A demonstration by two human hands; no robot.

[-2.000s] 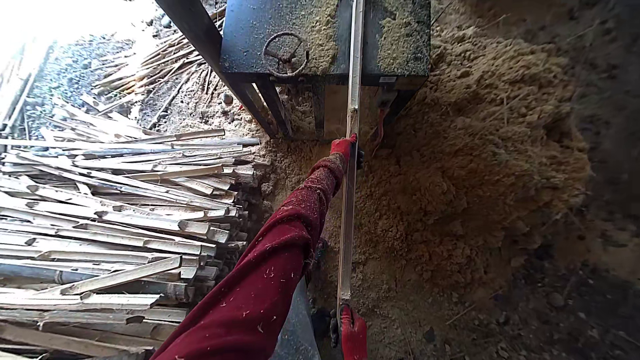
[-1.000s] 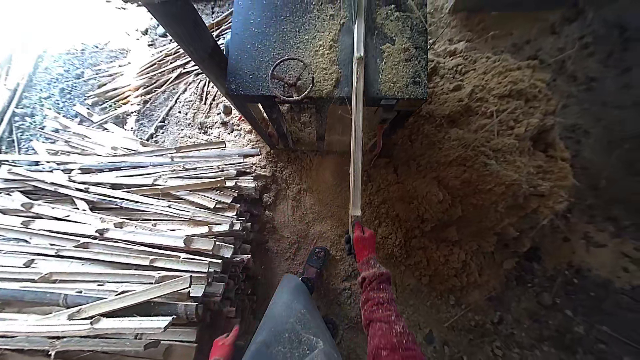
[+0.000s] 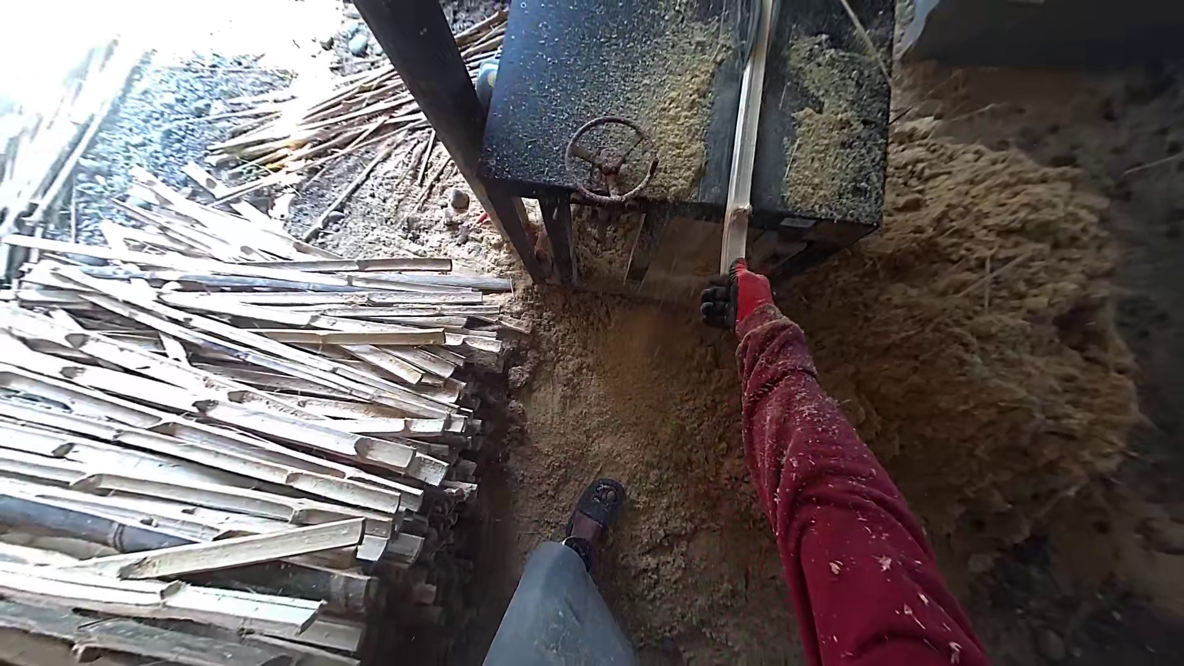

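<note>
My right hand, in a red and black work glove, grips the near end of a long split bamboo strip. The strip lies lengthwise over the dark metal table of a machine, and its far end runs out of the top of the view. Sawdust covers parts of the tabletop. A rusty handwheel sits at the table's near edge, left of the strip. My left hand is out of view.
A large stack of split bamboo pieces lies on the left. Thin strips are heaped behind it. A sawdust mound rises to the right of the machine. My sandalled foot stands on the sawdust-strewn ground.
The strip has moved forward over the machine table with my right hand at its near end. My left hand, earlier on the strip, let go, showed low by the stack, then left the view.
</note>
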